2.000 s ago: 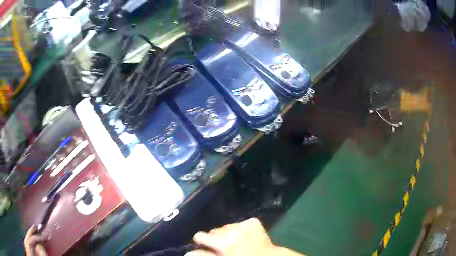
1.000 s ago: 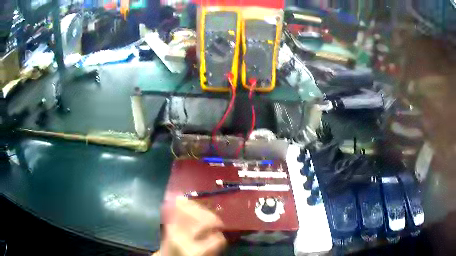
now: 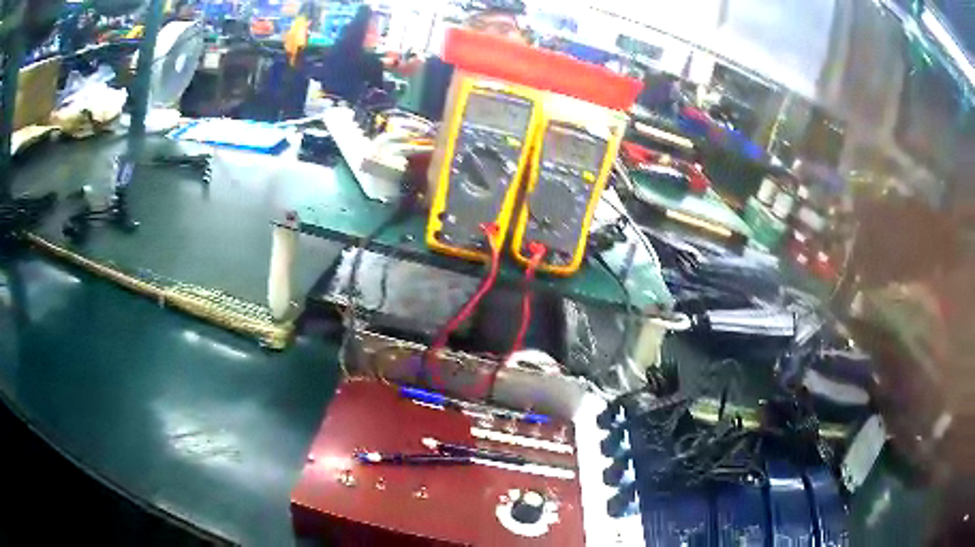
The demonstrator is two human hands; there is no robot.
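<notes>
The dark-red test box (image 3: 449,496) lies in front of me with a black selector knob (image 3: 526,506) on a white dial at its lower right. Dark pens (image 3: 412,458) and a blue pen (image 3: 423,396) lie on its panel. The white power strip (image 3: 602,513) stands along its right side with several black plugs in it. Several dark-blue charger units (image 3: 738,508) lie right of the strip, cut off by the lower edge, with bundled black cords (image 3: 706,433) behind them. Neither of my hands is in view.
Two yellow-edged multimeters (image 3: 481,171) lean on the raised green shelf (image 3: 401,237), with red leads (image 3: 466,310) running down behind the box. A pale coil (image 3: 526,361) sits behind the box. A blurred brown shape (image 3: 909,353) fills the right side.
The view has swung from the chargers to the box and meters, then tilted upward. The hand seen over the box's lower left has left the picture.
</notes>
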